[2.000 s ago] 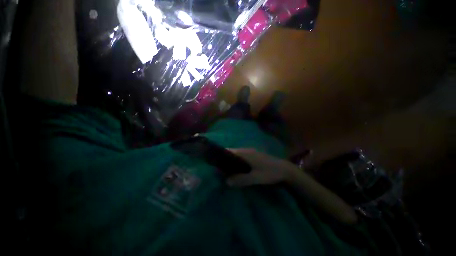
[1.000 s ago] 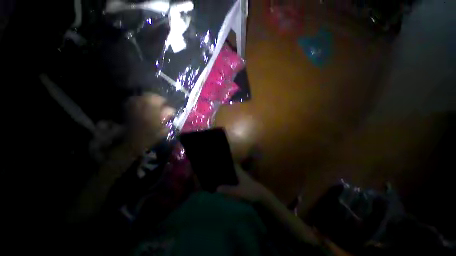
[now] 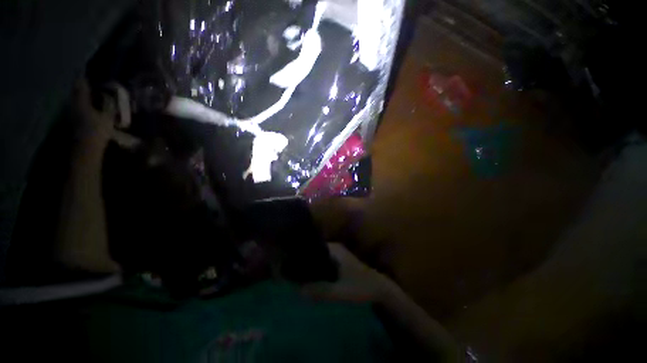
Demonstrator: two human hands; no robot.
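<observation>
My right hand (image 3: 347, 276) holds a black smartphone (image 3: 294, 237) low in the middle, in front of my green top. Its light falls on a dark, glossy plastic-wrapped bundle (image 3: 284, 46) at the top. White tying strips (image 3: 301, 67) lie across the bundle, and crimson cloth (image 3: 337, 170) shows at its lower right edge. My left hand (image 3: 96, 110) is at the far left, beside the bundle's dark side. It is dim and blurred, and its fingers cannot be made out against a pale strip there.
A brownish floor (image 3: 433, 227) lies to the right. A small red piece (image 3: 450, 88) and a teal piece (image 3: 486, 149) are on it. Dark, glinting shapes stand at the upper right. A pale, unclear surface (image 3: 617, 205) is at the far right.
My left hand has moved from near the phone to the far left. The phone has risen from my lap since the oldest frame. The view has shifted, with more floor showing.
</observation>
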